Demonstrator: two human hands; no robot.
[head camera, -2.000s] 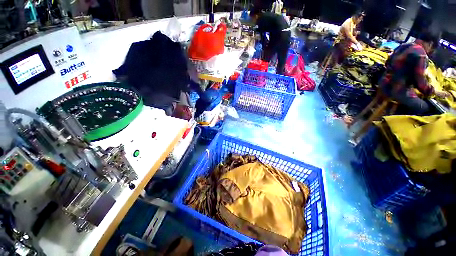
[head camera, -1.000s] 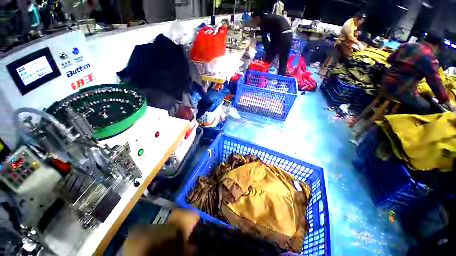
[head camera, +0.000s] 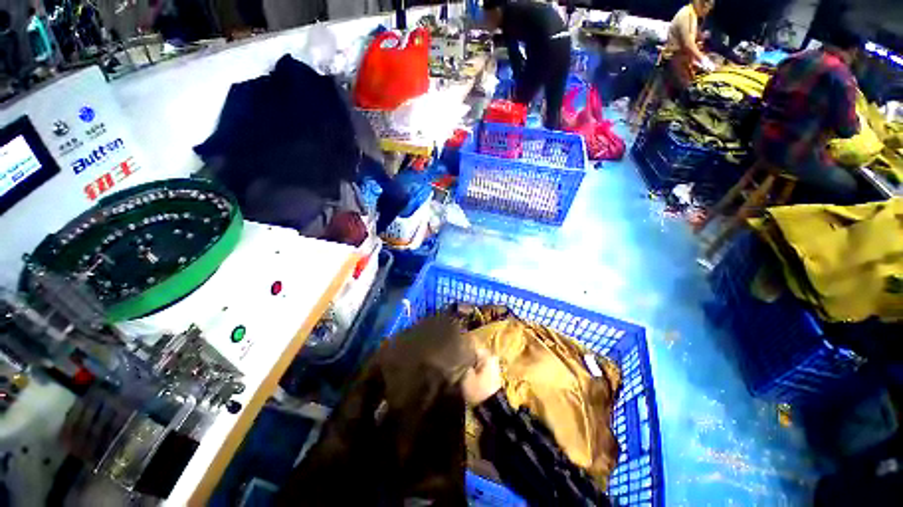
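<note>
My right hand (head camera: 483, 376), in a dark patterned sleeve, reaches in from the bottom and is closed on the edge of a dark brown garment (head camera: 396, 406). The garment hangs beside the hand, over the left part of a blue plastic basket (head camera: 649, 436). Golden-tan garments (head camera: 554, 381) lie piled in the basket, partly hidden by my hand and sleeve. My left hand is not in view.
The white worktable (head camera: 287, 259) with a wooden edge stands at left. It bears a green vibratory bowl (head camera: 213, 253) and a metal button feeder (head camera: 178, 376). Another blue basket (head camera: 530, 203) stands ahead. A person (head camera: 807, 114) sits at right beside yellow garments (head camera: 842, 253).
My right hand has come into view from below and moved right and up over the basket with the brown garment. The view has shifted, so the machine sits further left.
</note>
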